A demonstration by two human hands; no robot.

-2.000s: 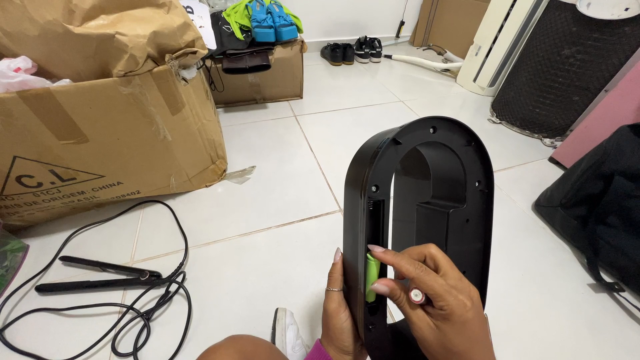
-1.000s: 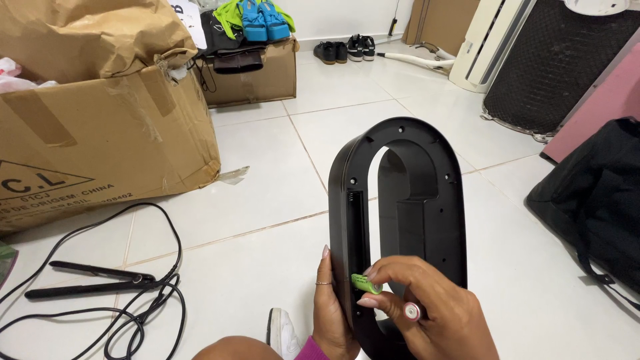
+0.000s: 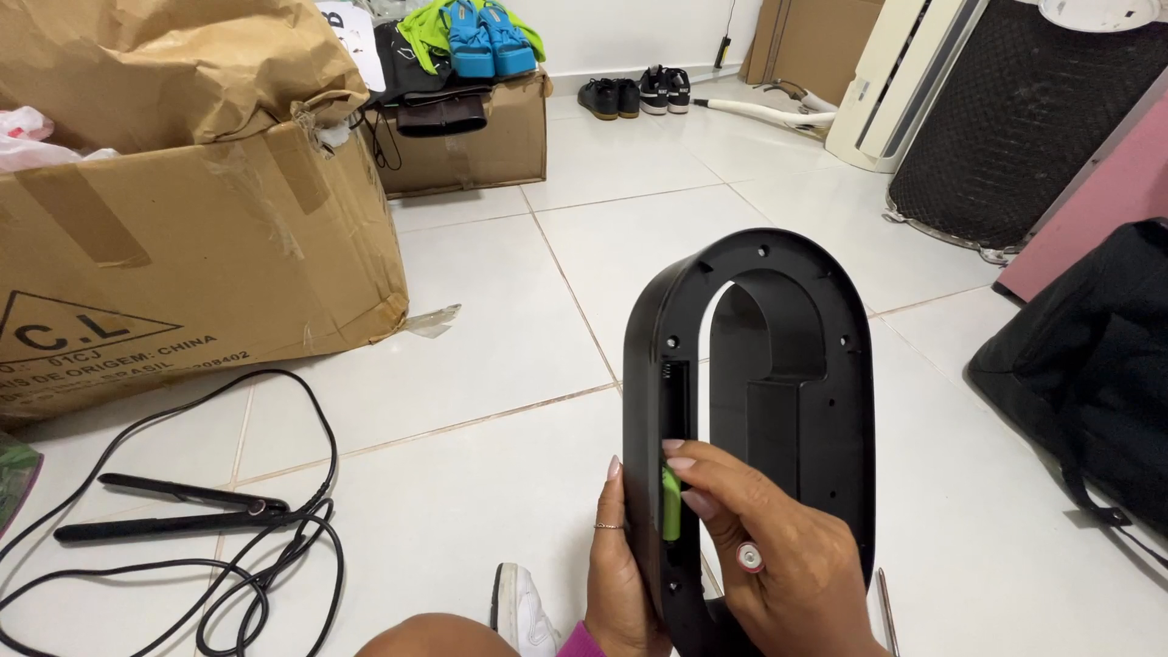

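Observation:
A black plastic oval housing stands tilted in front of me, its inner side with screw holes facing me. My left hand holds it by the lower left side. A narrow battery slot with a spring at its top runs along the left rim. The fingertips of my right hand are on a green battery lying in the lower part of that slot. A second battery, only its end showing, is tucked between the lower fingers of the same hand.
On the tiled floor at left lie a hair straightener and its looped cord. Behind it stands a large cardboard box. A black bag is at right. A thin metal rod lies beside the housing. Shoes stand by the far wall.
The green battery, tilted out of the slot one second ago, now lies lengthwise along it. My right fingers have shifted with it. My left hand keeps its hold.

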